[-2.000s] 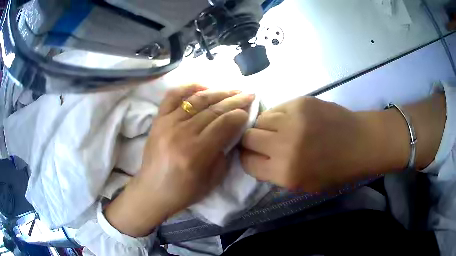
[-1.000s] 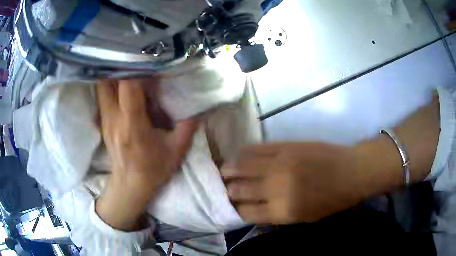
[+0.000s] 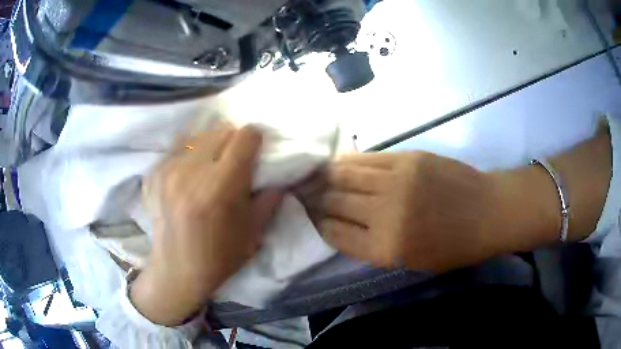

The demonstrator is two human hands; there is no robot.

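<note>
A white cloth garment piece (image 3: 293, 242) lies bunched on the machine table, under and between my hands, spreading left. My left hand (image 3: 204, 211) is blurred and grips the cloth between thumb and fingers, with a yellow ring on one finger. My right hand (image 3: 402, 208) has its fingers curled on the cloth edge just right of my left hand; the fingertips are partly hidden by cloth. The sewing machine head (image 3: 163, 41) stands above the cloth with its dark-grey knob (image 3: 350, 71). The needle cannot be made out in the glare.
The glossy white machine bed (image 3: 463, 61) lies at upper right, with a dark seam line across it. A grey band with marks like a ruler (image 3: 354, 286) runs along the front edge. A dark object (image 3: 27, 249) and metal parts show at far left.
Since one second ago, my right hand has moved up and in toward my left hand. My left hand has moved slightly right, and the cloth between them is bunched closer.
</note>
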